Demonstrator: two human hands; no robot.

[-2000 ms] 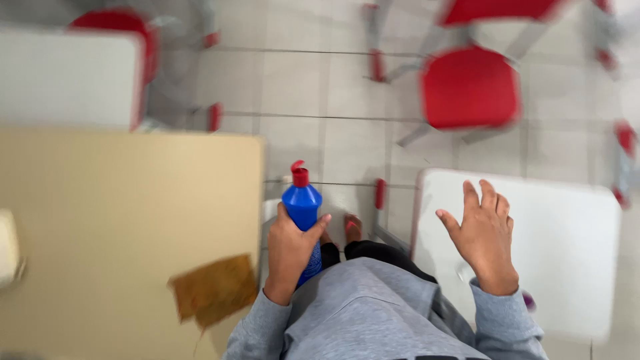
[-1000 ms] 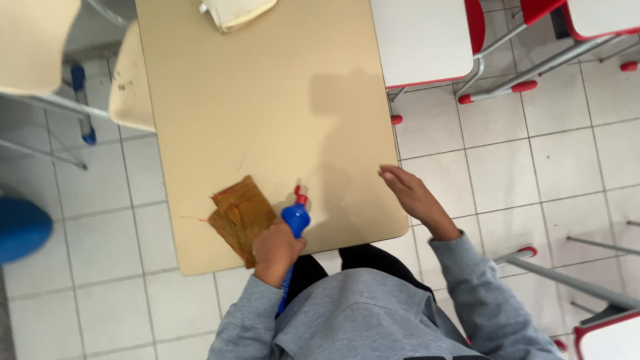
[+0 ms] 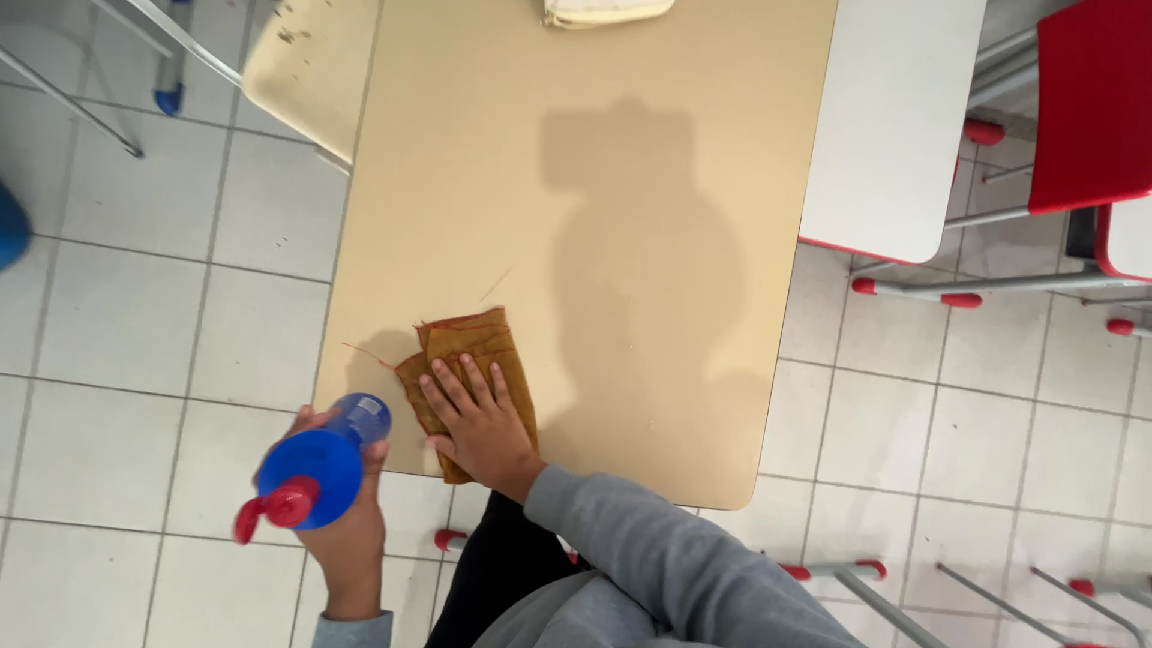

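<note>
My left hand (image 3: 346,531) grips a blue plastic bottle (image 3: 315,468) beside the near left corner of the beige table (image 3: 450,180). The bottle's red flip cap (image 3: 283,506) stands open and points toward the lower left. My right hand (image 3: 477,423) lies flat on a folded mustard-brown cloth (image 3: 517,378), fingers slightly spread. Red stitching and loose threads show at the cloth's edges. The cloth rests at the table's near left edge, part of it reaching the edge.
A pale zippered case (image 3: 607,11) sits at the table's far edge. A white table (image 3: 886,126) adjoins on the right, with a red chair (image 3: 1089,108) beyond. A beige chair (image 3: 315,81) stands at the left. Metal legs with red feet are at the lower right.
My right hand has come down onto the cloth from the right. The bottle in my left hand has moved left, off the cloth's side, and tilted so its cap faces the lower left.
</note>
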